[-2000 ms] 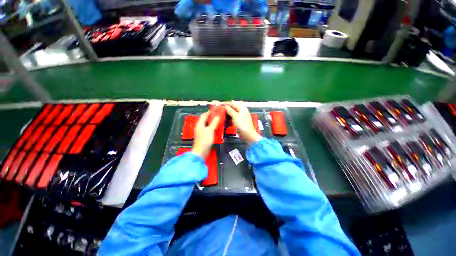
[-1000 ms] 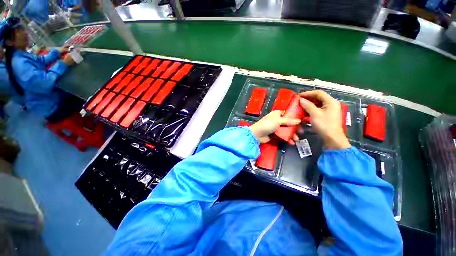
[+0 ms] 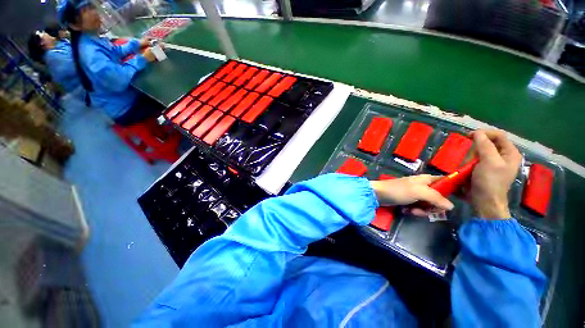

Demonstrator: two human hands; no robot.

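My left hand (image 3: pixel 415 193) and my right hand (image 3: pixel 492 168) hold one red covered unit (image 3: pixel 454 180) between them, tilted, above the clear tray. The clear tray (image 3: pixel 420 248) lies on the dark green bench. Red blocks sit in its back-row pockets, such as the one at the back left (image 3: pixel 375 135) and the one at the right end (image 3: pixel 537 188). Two more red blocks show in the front row, partly hidden by my left arm. A small white label (image 3: pixel 438 216) shows just below my left hand. My fingers hide part of the held unit.
A black tray (image 3: pixel 267 145) with rows of red covers (image 3: pixel 224 96) lies at left, beside a white liner (image 3: pixel 308 142). Another black tray (image 3: pixel 181 211) is lower down. The green conveyor belt (image 3: pixel 385 57) runs behind. A person in blue (image 3: pixel 106 70) works at far left, near a red stool (image 3: pixel 151 138).
The view has turned left, so the right-hand tray stack has left it. The red unit in my hands has tilted and now shows a narrow edge.
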